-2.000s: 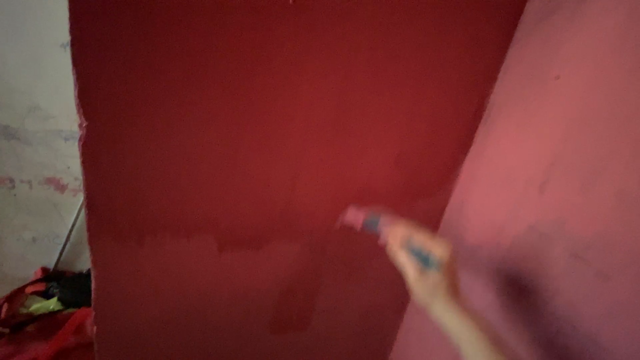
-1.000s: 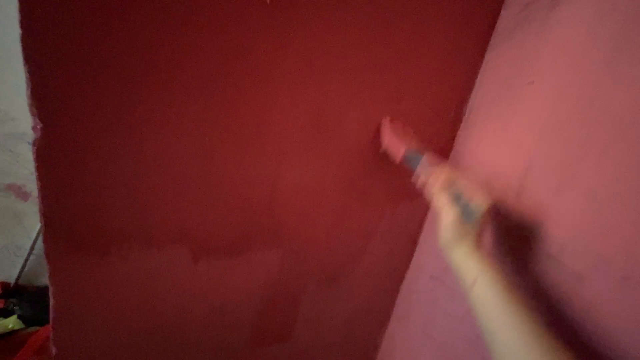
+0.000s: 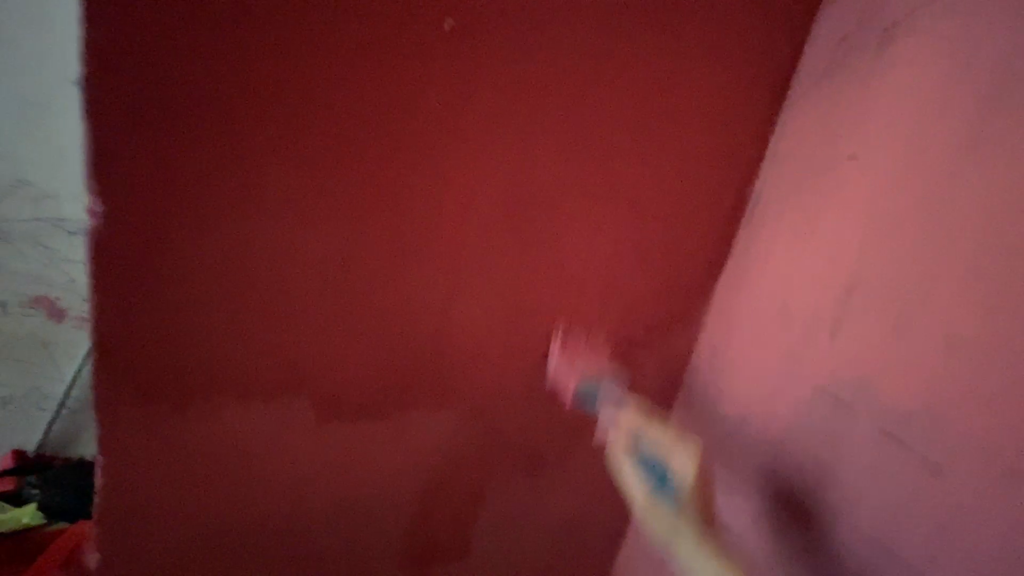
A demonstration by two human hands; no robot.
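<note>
My right hand (image 3: 656, 460) is shut on a paintbrush (image 3: 588, 372) with a blue handle; hand and brush are blurred. Its bristles, coated in red paint, are at the dark red wall (image 3: 400, 200), a little left of the inner corner; whether they touch it is hard to tell. Deep red paint covers the upper part of this wall, while a lighter, duller red band (image 3: 224, 472) with an uneven upper border runs along the lower part. One darker streak of paint reaches down into that band. My left hand is out of view.
A pink wall (image 3: 864, 264) meets the red one at the right and carries the arm's shadow. Beyond the red wall's left edge stands a pale, stained wall (image 3: 40, 200). At lower left lies a pile of cloth-like items (image 3: 56, 488) in red, black and yellow-green, near a thin slanting rod (image 3: 64, 400).
The brush in my right hand has moved down the red wall from its higher place one second ago. It stays in my grip throughout.
</note>
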